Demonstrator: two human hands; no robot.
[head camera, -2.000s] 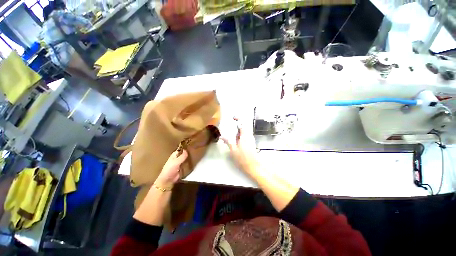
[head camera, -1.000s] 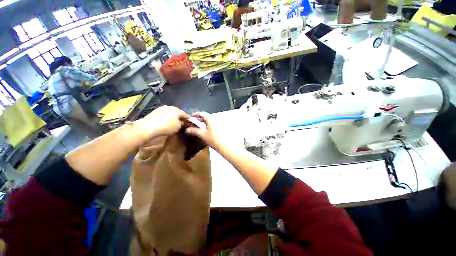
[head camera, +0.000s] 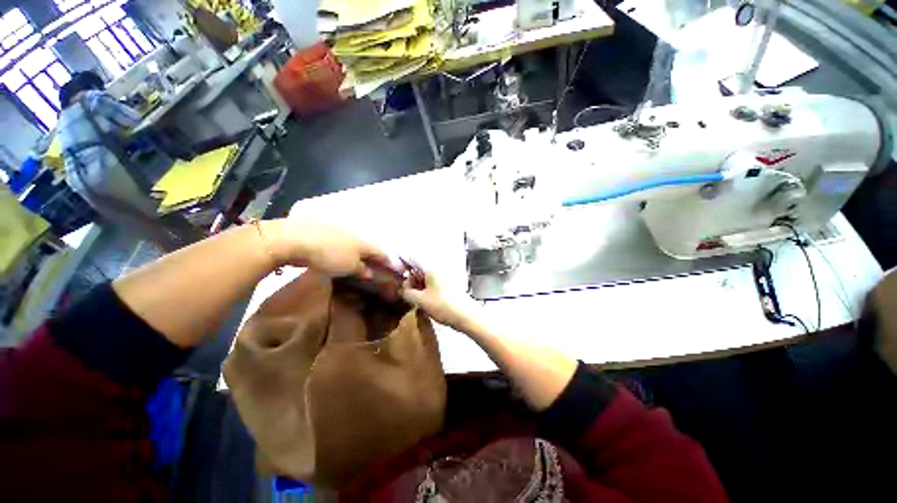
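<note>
The tan-brown bag body (head camera: 379, 393) hangs over the front left edge of the white table, its open top facing up and showing a dark inside. My left hand (head camera: 339, 252) reaches across from the left and grips the far edge of the bag opening. My right hand (head camera: 433, 298) holds the same edge just to the right, close to my left fingers. A small dark object shows at my right fingertips; I cannot tell what it is. The white sewing machine (head camera: 679, 187) with its blue tube stands to the right, apart from the bag.
The white table (head camera: 629, 329) has a black device (head camera: 767, 285) with a cable at its right. Yellow stacks (head camera: 379, 39) and a red-orange bundle (head camera: 310, 79) lie beyond. A person (head camera: 93, 147) stands at the far left. A brown piece (head camera: 880, 324) shows at the right edge.
The bag opening has come lower and wider open, with more of its inside showing. Both hands have moved down slightly in view and stay close together on the edge.
</note>
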